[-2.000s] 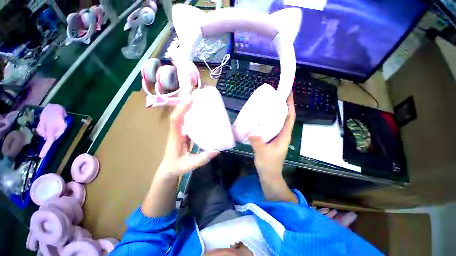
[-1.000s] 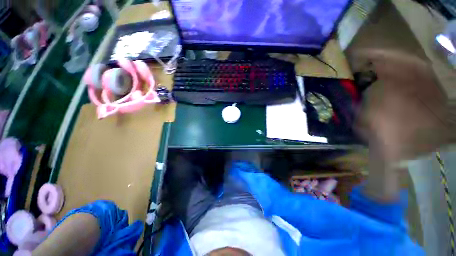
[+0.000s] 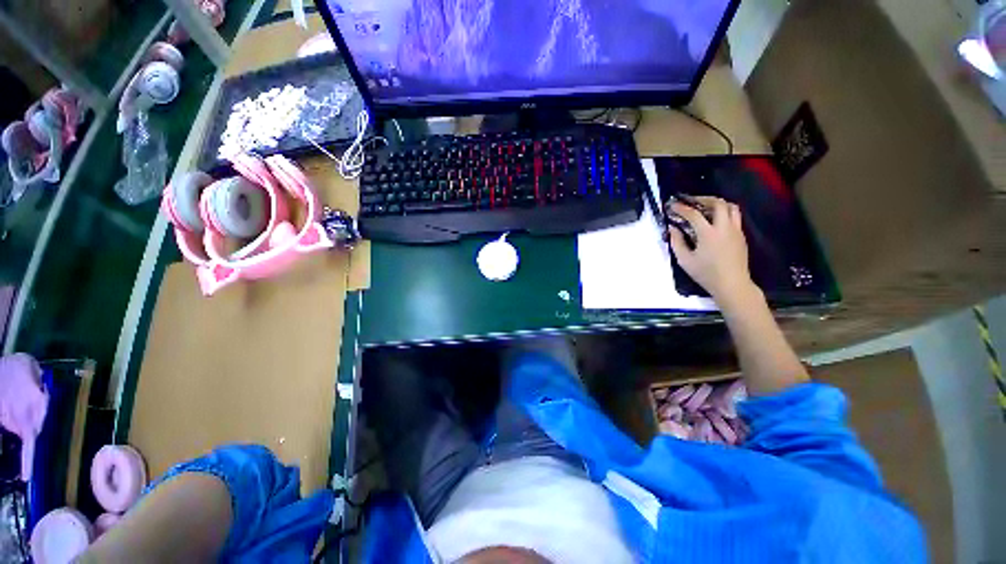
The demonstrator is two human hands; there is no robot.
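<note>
My right hand (image 3: 712,242) rests over the dark mouse (image 3: 682,224) on the black mat (image 3: 772,248), with the fingers covering most of it. My left forearm reaches out at the bottom left, and its hand is cut off by the picture's edge. The monitor (image 3: 530,50) shows a purple desktop. The black keyboard (image 3: 502,176) with red, green and blue lit keys lies in front of it. A small round white device (image 3: 498,260) lies on the green bench below the keyboard.
Pink cat-ear headphones (image 3: 248,226) lie on brown cardboard (image 3: 237,375), beside a small dark-and-white gadget (image 3: 339,227). A black tray (image 3: 292,110) holds white parts. Pink ear cushions (image 3: 118,476) are at lower left. A box of pink pieces (image 3: 701,411) is below the bench.
The white cat-ear headphones, held in both hands two seconds ago, are out of view. My right hand has moved from a blurred position at right onto the mouse.
</note>
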